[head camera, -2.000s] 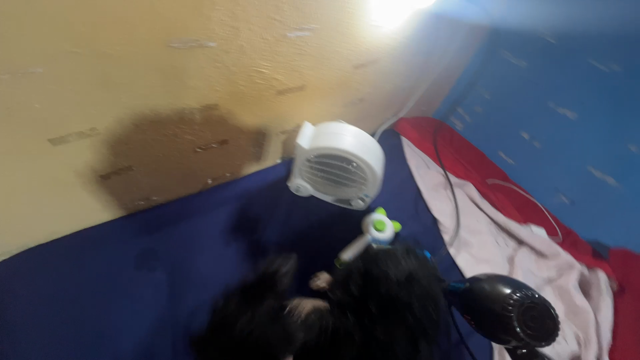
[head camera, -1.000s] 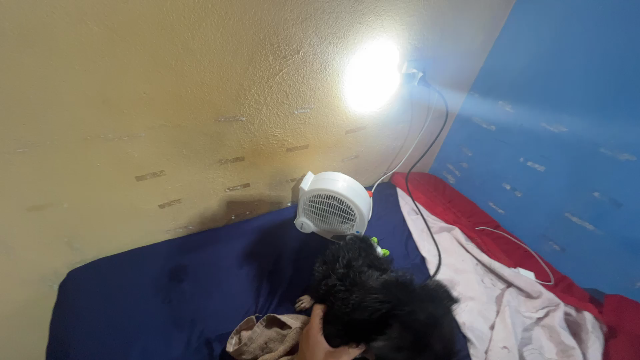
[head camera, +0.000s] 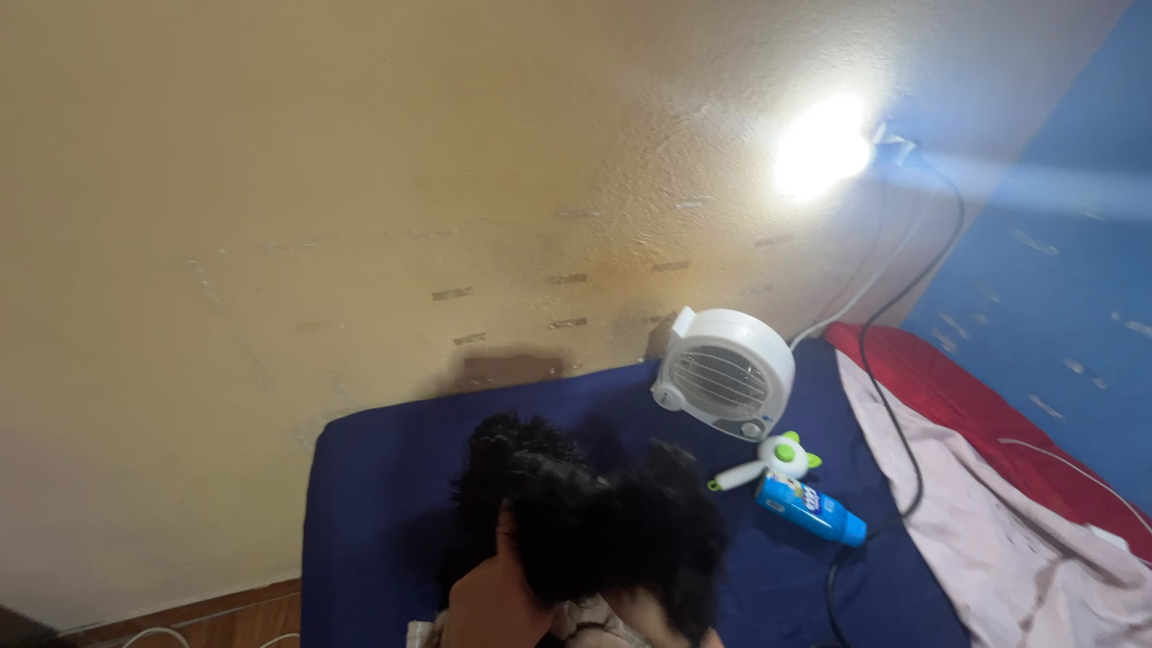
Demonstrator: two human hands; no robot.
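Observation:
A small dog with shaggy black fur (head camera: 594,513) is at the lower middle, blurred, over a dark blue covered surface. My left hand (head camera: 499,594) grips its left side, with the thumb up in the fur. Skin of what looks like my right hand (head camera: 643,612) shows low beneath the dog; fur and the frame edge hide its fingers. Between the hands lies a patterned beige cloth (head camera: 589,627). To the dog's right are a white and green brush-like tool (head camera: 783,457) and a blue plastic bottle (head camera: 810,510). Behind them stands a white fan heater (head camera: 727,373).
The dark blue cover (head camera: 369,504) reaches the yellowish wall (head camera: 270,180). A black cord (head camera: 886,396) runs down from the socket beside a bright lamp (head camera: 823,153). Pale pink cloth (head camera: 1008,549) and red cloth (head camera: 954,387) lie at the right; a wooden floor (head camera: 243,621) shows lower left.
The dog has moved left relative to the heater, and the blue bottle has come into sight. The black hair dryer seen at the lower right two seconds ago is out of view.

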